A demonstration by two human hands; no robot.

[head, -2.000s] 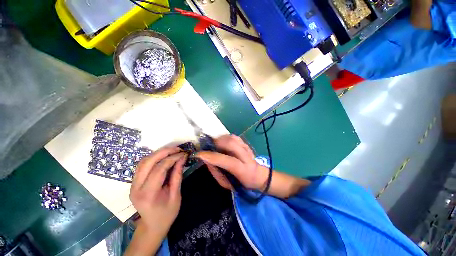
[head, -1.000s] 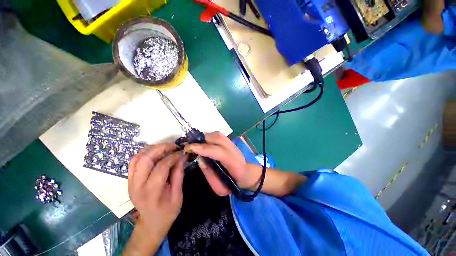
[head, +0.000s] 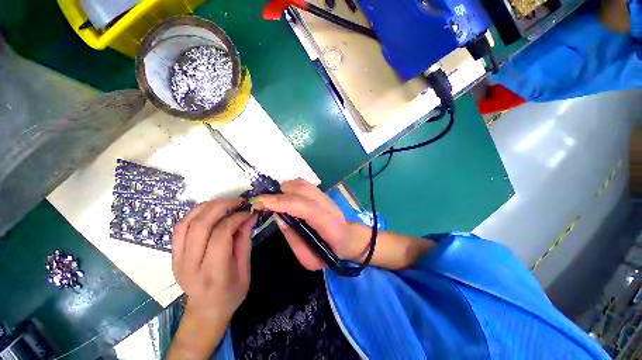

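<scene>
My right hand [head: 320, 221] holds the black-handled soldering iron [head: 303, 230], its thin metal tip pointing up and left toward the round container. My left hand [head: 215, 253] pinches a small dark unit [head: 257, 211] between its fingertips, touching the fingers of my right hand. The fingers hide most of this unit. The dark circuit board panel [head: 146, 205], with many silver spots, lies on the cream work sheet [head: 211, 158] left of my hands.
The round container [head: 234, 98] of silver bits stands behind, beside a yellow bin [head: 112, 31]. A pile of small components [head: 63, 269] lies left. The blue soldering station [head: 422, 35] is back right. A grey-white hood [head: 56, 133] covers the left. Another person's blue sleeve [head: 563, 67] shows right.
The soldering iron's tip, blurred at first, now shows clearly and points up and left. Both hands stay together. The view has shifted slightly, moving the container and panel left in the picture.
</scene>
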